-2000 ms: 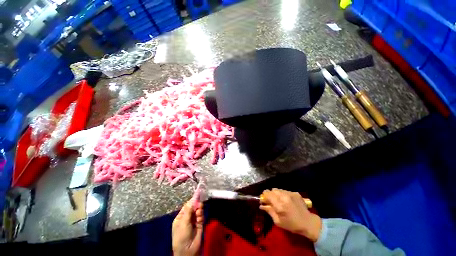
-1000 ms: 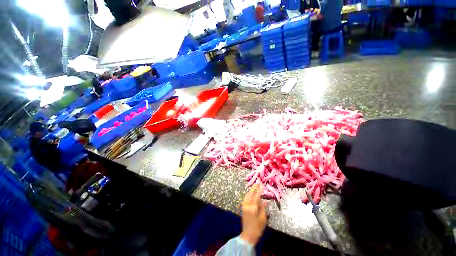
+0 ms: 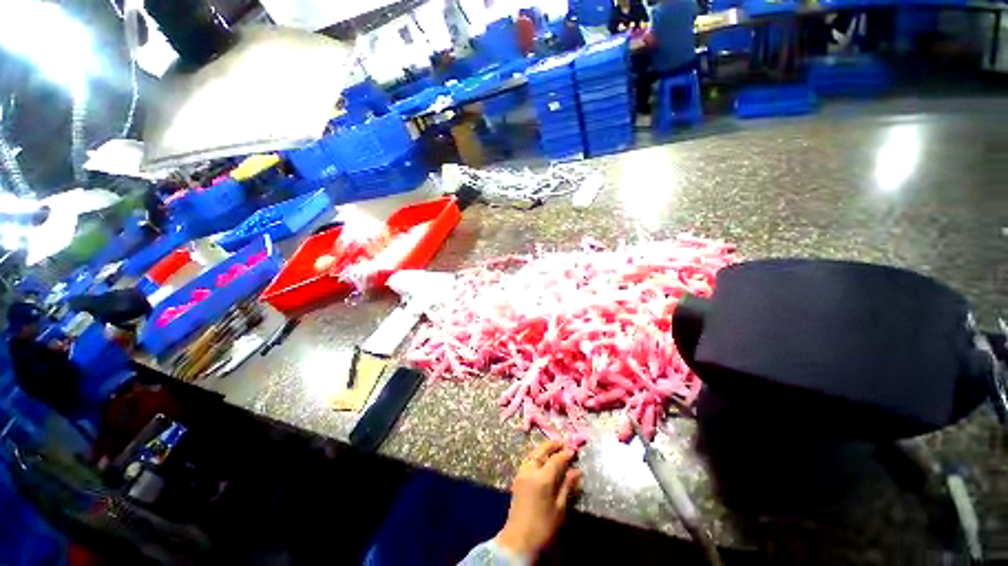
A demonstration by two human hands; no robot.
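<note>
A loose heap of slim pink moulded parts (image 3: 575, 321) lies on the speckled grey bench (image 3: 796, 177). My bare left hand (image 3: 539, 494) is at the heap's near edge, low centre, with bent fingers. Pink shows at its fingertips, but I cannot tell whether it grips a part. An iron-type tool (image 3: 676, 486) with a whitish sleeve points up at the heap, its thin dark tip by the nearest pink parts. Its rear end is cut off by the bottom edge. My right hand is not in view.
A large black fan-like object (image 3: 829, 343) stands right of the heap. Left are a phone (image 3: 387, 408), cardboard (image 3: 360, 383), a pale box (image 3: 391, 328), a red tray (image 3: 304, 276) and a blue bin (image 3: 210, 299). A white cable (image 3: 520, 186) lies behind.
The view has swung left since the first frame, where both hands worked over the lap. My left hand has moved to the heap's edge, and my right hand has gone out of view.
</note>
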